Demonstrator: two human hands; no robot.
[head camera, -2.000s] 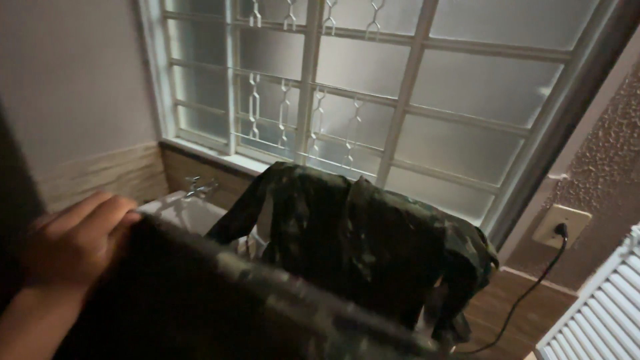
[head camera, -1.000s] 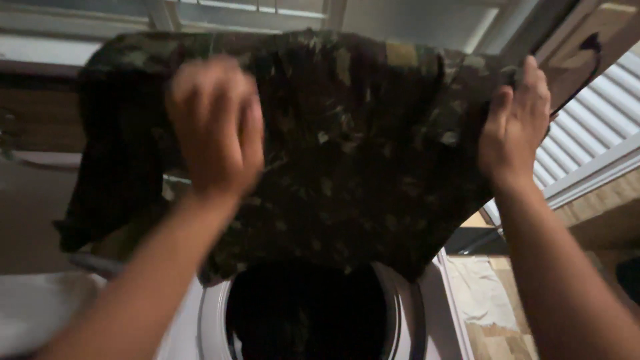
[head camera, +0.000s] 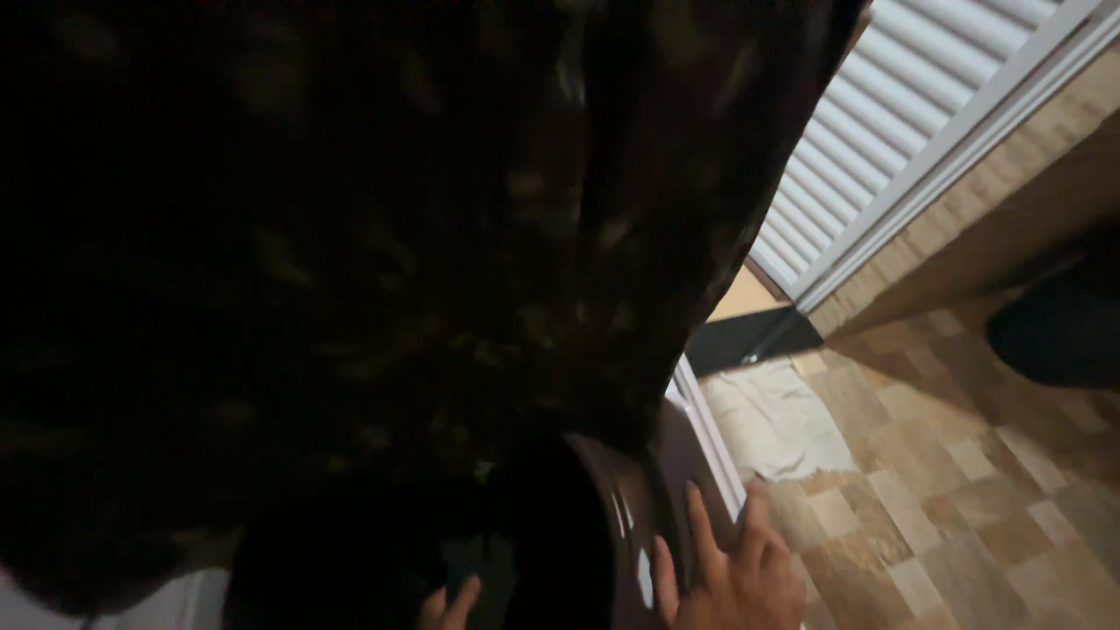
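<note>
A dark camouflage-patterned garment (head camera: 525, 262) hangs close before me and fills the left and middle of the view. Below its lower edge is the round dark opening of what looks like a top-loading washing machine (head camera: 682, 464). My left hand (head camera: 451, 604) is at the opening, mostly cut off by the bottom edge, its fingertips beside a dim greenish cloth (head camera: 479, 560) inside; whether it grips the cloth cannot be told. With fingers spread, my right hand (head camera: 739, 569) rests on the machine's right rim and holds nothing.
A white louvered door or panel (head camera: 892, 131) stands at the upper right. A pale cloth (head camera: 779, 420) lies on the patterned tile floor (head camera: 980, 490) beside the machine, near a dark threshold strip (head camera: 757, 337). A dark rounded object (head camera: 1059, 324) is at the right edge.
Both hands have come off the camouflage garment and down to the machine, the left at its opening, the right on its rim. The garment now covers far more of the view.
</note>
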